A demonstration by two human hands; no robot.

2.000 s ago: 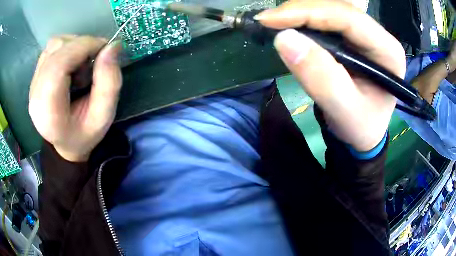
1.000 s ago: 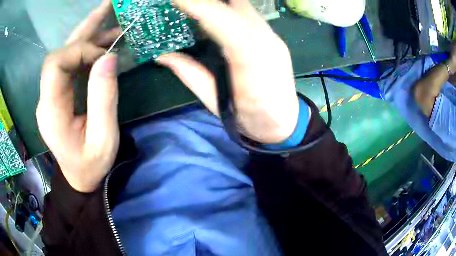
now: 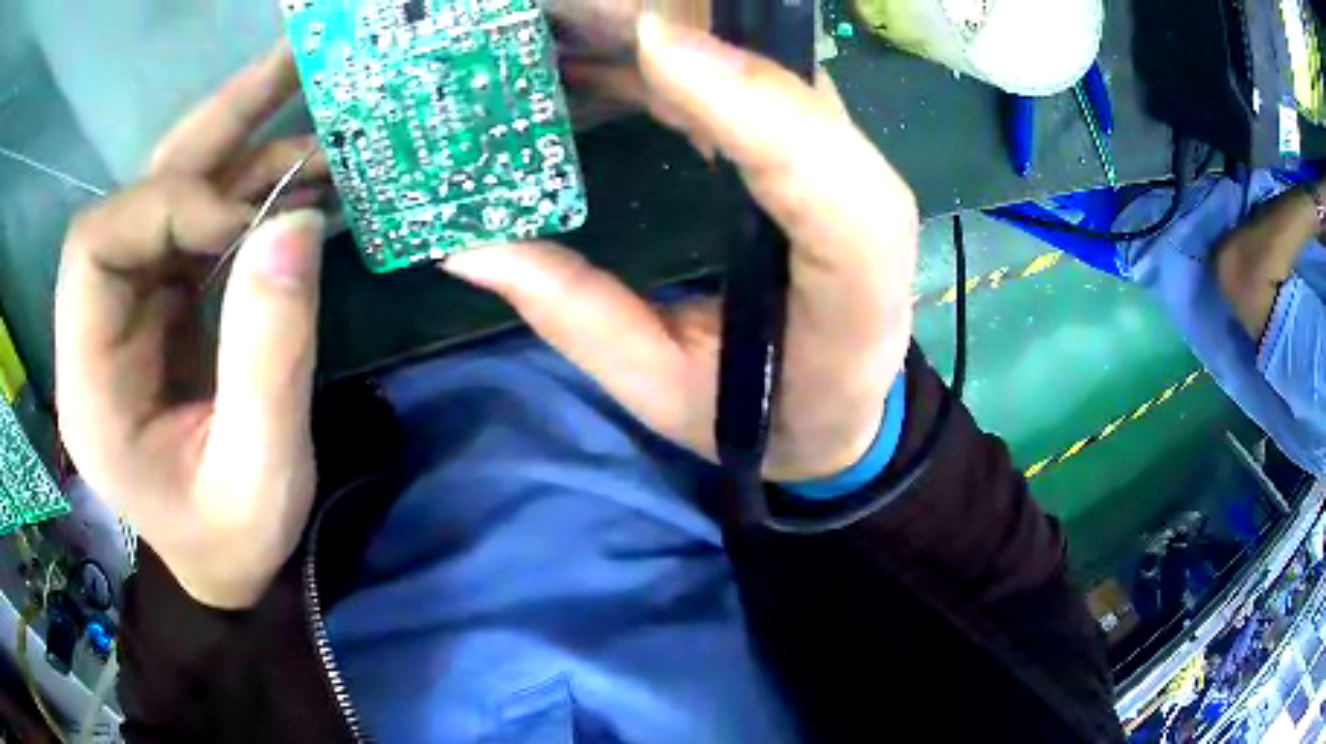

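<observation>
A green circuit board [image 3: 451, 138] dense with shiny solder dots is held up over the bench edge, its top cut off by the frame. My right hand [image 3: 785, 247] holds its lower edge with the thumb; the black soldering iron [image 3: 749, 334] lies across that palm, its tip out of view. My left hand [image 3: 189, 334] is at the board's left side, with fingers partly behind it. A thin solder wire [image 3: 279, 189] is pinched between its thumb and fingers.
A cream round container [image 3: 1003, 37] stands at the back right, with blue-handled pliers [image 3: 1024, 134] beside it. Another green board [image 3: 22, 472] lies at the far left edge. A black cord hangs at the bench edge. A person's arm [image 3: 1265, 269] shows at the right.
The iron has swung from over the board to lie upright in my right palm. My right hand has moved left and taken the board, which now shows lower and larger.
</observation>
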